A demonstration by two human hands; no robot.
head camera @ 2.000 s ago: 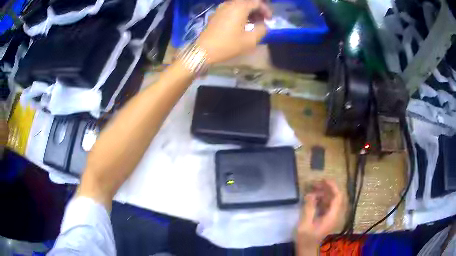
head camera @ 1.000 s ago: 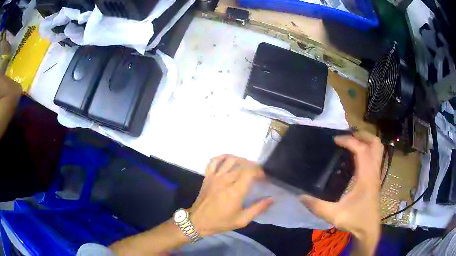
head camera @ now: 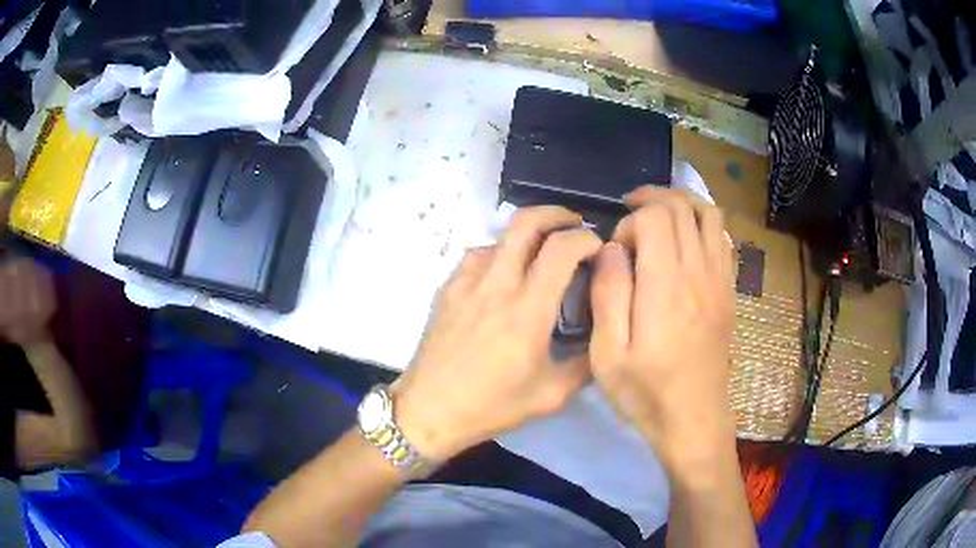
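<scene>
My left hand (head camera: pixel 498 321) and my right hand (head camera: pixel 666 321) are close together over a black housing (head camera: pixel 575 294), with fingers bent and thumbs near each other. The hands cover most of this housing; a dark strip shows between them. Both hands grip it from its sides. Whether an oval piece is under the fingers is hidden. A second black housing (head camera: pixel 589 145) lies flat just behind the hands on white foam wrapping.
Two black housings (head camera: pixel 235 225) lie on foam at left, below stacked wrapped housings (head camera: pixel 214 37). A blue tray (head camera: pixel 642 11) is at the back. A fume fan (head camera: pixel 801 150), small dark block (head camera: pixel 751 270) and cords (head camera: pixel 822 343) are at right. Another person's arm (head camera: pixel 48 375) is at far left.
My hands have come together over the housing, which was tilted and held mostly by my right hand a second ago. Earlier, my left hand was at the blue tray.
</scene>
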